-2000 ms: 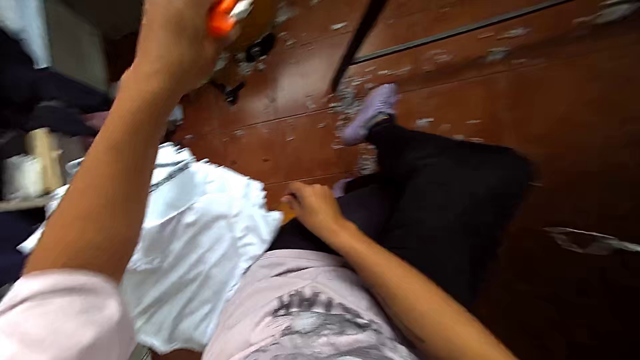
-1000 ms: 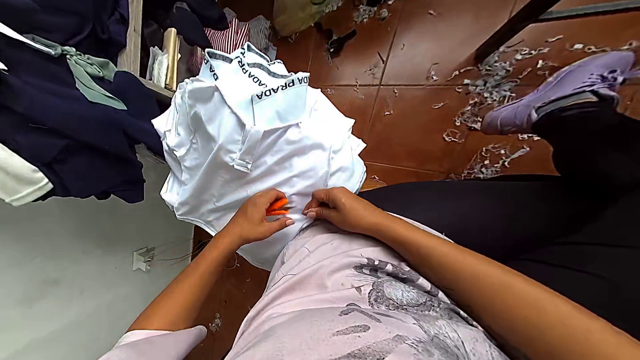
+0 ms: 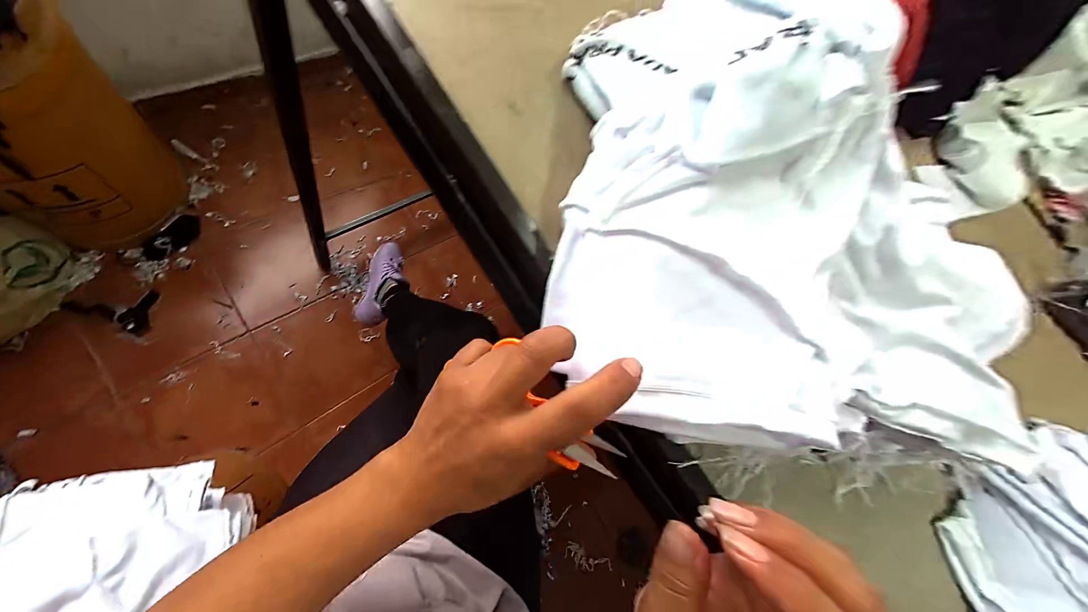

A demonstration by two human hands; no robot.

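Note:
My left hand (image 3: 501, 416) holds a small pair of scissors (image 3: 595, 455) with orange handles, its thumb and index finger stretched out and the blades pointing right. Just above, it is close to the folded edge of a heap of white garments (image 3: 714, 255) with dark lettering on the bands, lying on a table. Loose threads (image 3: 816, 472) hang from the heap's lower edge. My right hand (image 3: 756, 561) is at the bottom, below the threads, with its fingers curled; whether a thread is between the fingertips cannot be told. More white garments (image 3: 102, 527) lie stacked at lower left.
The table (image 3: 501, 102) has a dark metal edge and frame. Green-white cloth (image 3: 1020, 136) and dark fabric lie at its far right. Thread scraps litter the red tiled floor (image 3: 297, 365). A yellow container (image 3: 85, 136) stands at upper left, a bag below it. My shoe (image 3: 382, 280) is beside a table leg.
The view has swung to the table. My hands were together at white garments near my lap a second ago; now they are apart beside the heap on the table. The scissors remain in my left hand.

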